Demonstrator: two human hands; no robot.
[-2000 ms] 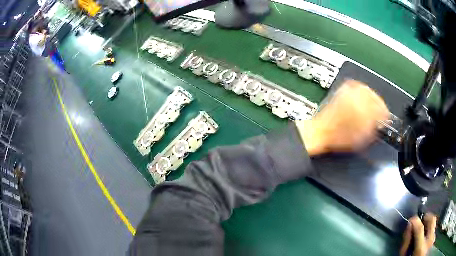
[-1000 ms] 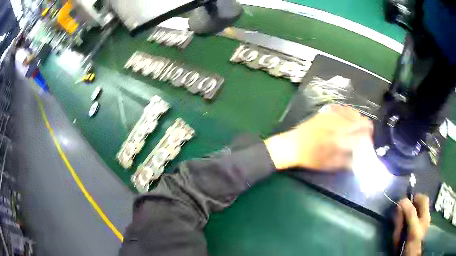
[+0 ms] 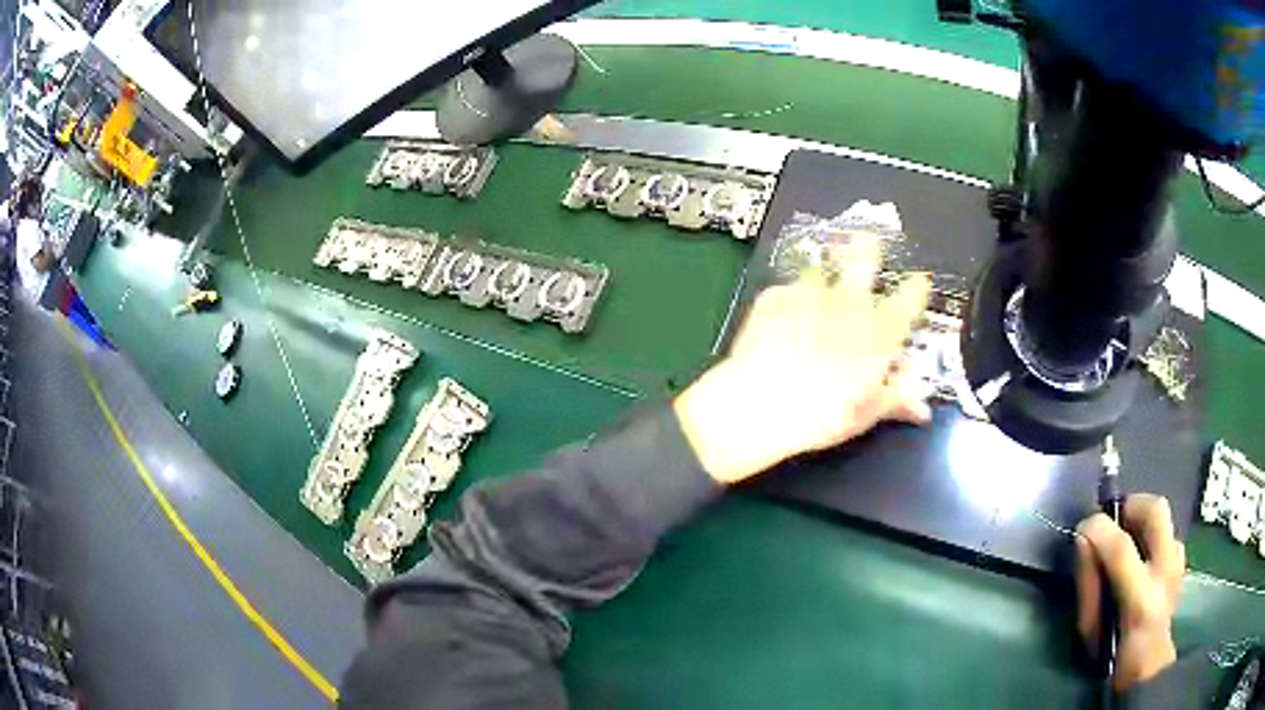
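Note:
A silver cast part (image 3: 941, 355) lies on the black plate (image 3: 867, 488), partly under my left hand and the microscope head (image 3: 1061, 354). My left hand (image 3: 812, 358) is over the plate with its fingers spread around the part's left end; whether it grips the part is unclear. My right hand (image 3: 1135, 583) holds a dark pen-shaped tool (image 3: 1108, 486) upright at the plate's front right edge, its tip pointing away from me. A bright light spot shines on the plate below the head.
Other cast parts lie on the green mat, some at the left (image 3: 416, 479), a row in the middle (image 3: 513, 289) and one behind (image 3: 669, 197). A crinkled pale pile (image 3: 839, 239) is on the plate. A monitor (image 3: 347, 70) stands back left. A person (image 3: 39, 257) is far left.
The cast part nearest the plate has left the middle row. My left hand moved over the plate and its fingers spread. The view shifted. My right hand still holds the tool.

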